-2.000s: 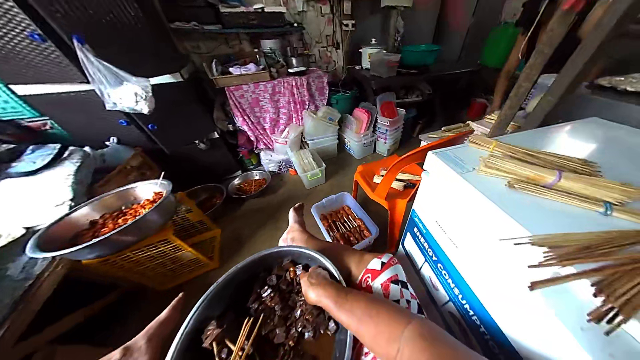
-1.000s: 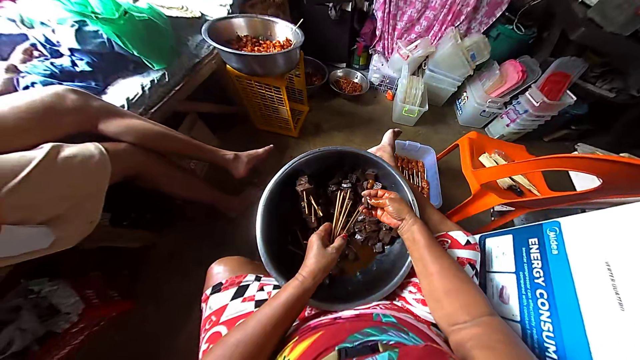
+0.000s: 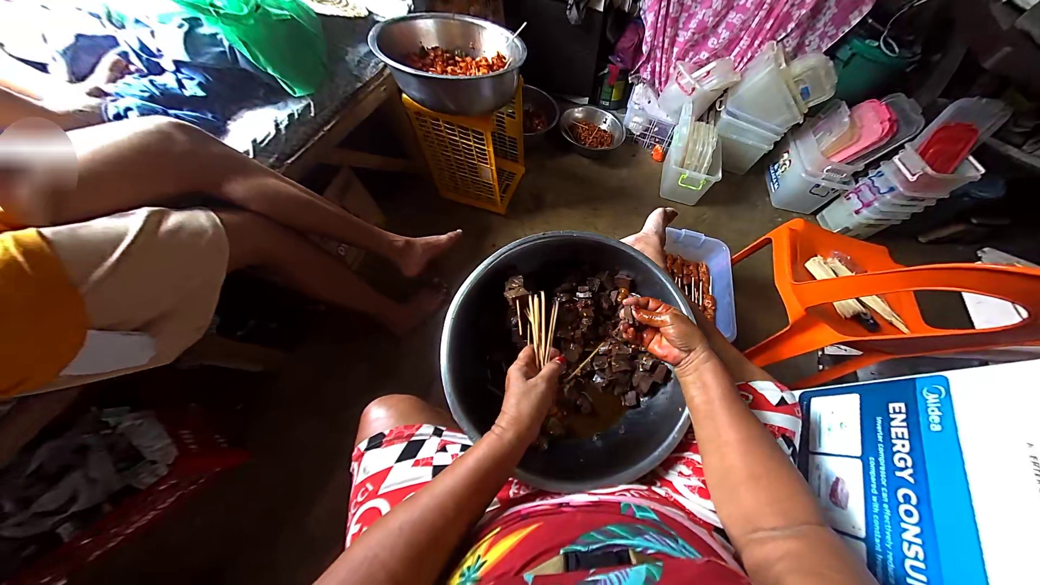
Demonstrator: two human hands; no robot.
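A large metal basin [image 3: 463, 357] rests on my lap, with dark cubed pieces [image 3: 642, 374] in brownish liquid inside it. My left hand [image 3: 532, 390] holds a bundle of thin wooden skewers [image 3: 539, 325] upright over the basin's left half; dark pieces sit on the tip of at least one. Over the right half, my right hand [image 3: 662, 329], its fingers stained reddish, pinches a dark piece at the fingertips. One thin skewer slants across the dark pieces between the hands. Beyond my right hand, a pale plastic tub [image 3: 723, 280] on the floor holds skewered reddish pieces [image 3: 691, 280].
An orange plastic chair [image 3: 845, 284] and a white appliance [image 3: 991, 455] stand at right. Ahead are a metal bowl [image 3: 447, 93] of reddish pieces on a yellow crate [image 3: 463, 150], a smaller bowl [image 3: 593, 130] and plastic containers [image 3: 751, 114]. Another person's legs [image 3: 309, 195] extend from the left.
My hands were close together over the basin one second ago; now they are farther apart. Two seconds ago the left hand was low at the left, outside the basin. The view has swung left and down since then.
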